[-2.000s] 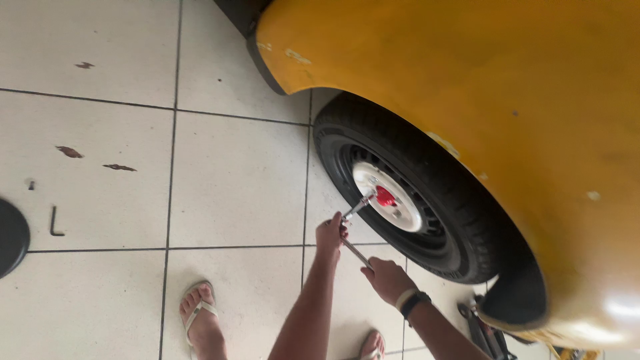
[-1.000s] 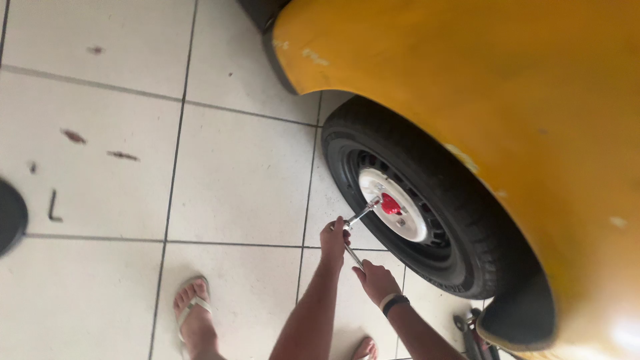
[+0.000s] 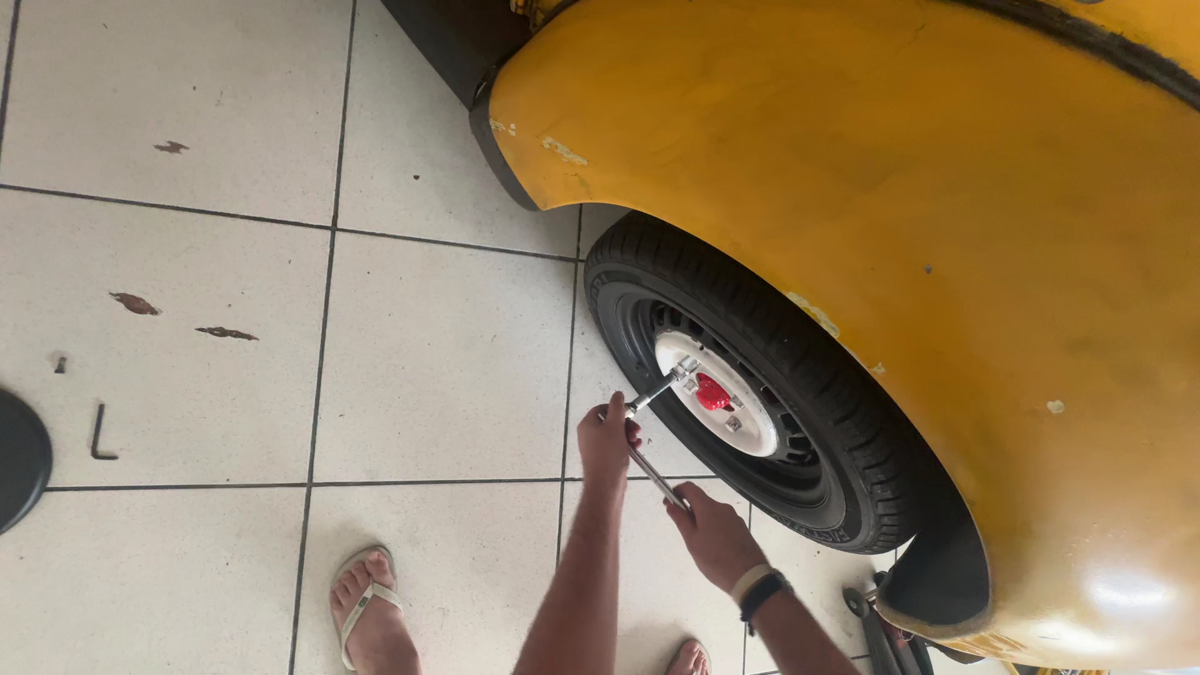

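A car wheel (image 3: 741, 403) with a black tyre, a white centre disc and a red hub sits under a yellow fender. A chrome socket on an extension bar (image 3: 662, 387) reaches a wheel bolt at the disc's upper left. My left hand (image 3: 607, 439) is closed around the junction of the extension and the wrench's head. The metal handle of the wrench (image 3: 658, 478) slants down to the right, and its end is in my right hand (image 3: 714, 532). A band and a black strap circle my right wrist.
The yellow fender (image 3: 797, 122) overhangs the wheel. An L-shaped hex key (image 3: 99, 433) and a small bolt (image 3: 61, 365) lie on the tiled floor at left, beside a round black object (image 3: 19, 459). Part of a floor jack (image 3: 881, 623) shows below the tyre. My sandalled foot (image 3: 367, 605) is near.
Both hands stay on the wrench. The socket end has gone from beside the red hub to the bolt at the disc's upper left.
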